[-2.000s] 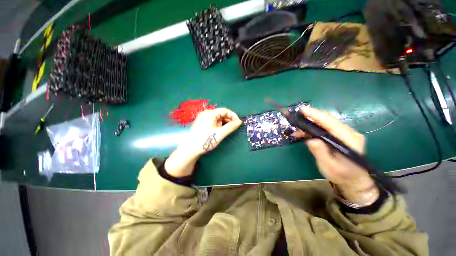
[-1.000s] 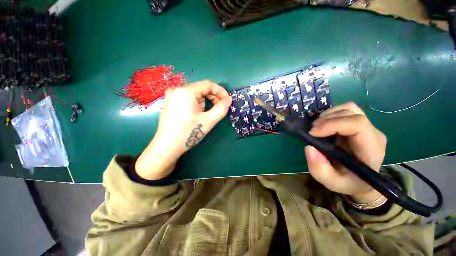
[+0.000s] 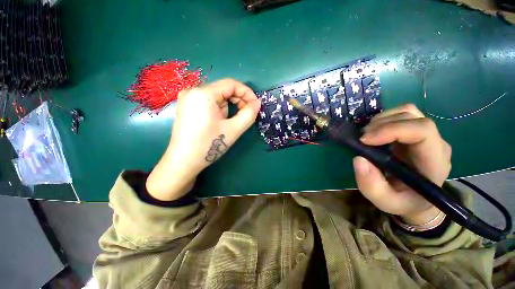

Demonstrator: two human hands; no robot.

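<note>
A black PCB panel (image 3: 322, 101) with silvery parts lies on the green bench in front of me. My right hand (image 3: 404, 163) holds the soldering iron (image 3: 389, 161) like a pen, its brass-coloured tip over the panel's left part. My left hand (image 3: 212, 127) has thumb and index finger pinched together at the panel's upper left corner. Whether a wire is between those fingertips is too small to tell. A red lead wire (image 3: 305, 140) sticks out at the panel's lower edge. A heap of red wires (image 3: 164, 86) lies beyond my left hand.
Stacked PCB panels (image 3: 31, 48) stand at far left. Below them are a clear plastic bag (image 3: 40, 148) and a small dark cluster (image 3: 77, 120). A silvery solder strand (image 3: 468, 113) curves at right. The iron's cord (image 3: 487, 195) loops at lower right. The bench's pale edge (image 3: 237, 195) runs near my body.
The view has tilted down and closer, so the fan and cardboard have mostly left it. The iron's tip has moved from the panel's right half to its left part. My left fingertips stay at the panel's corner.
</note>
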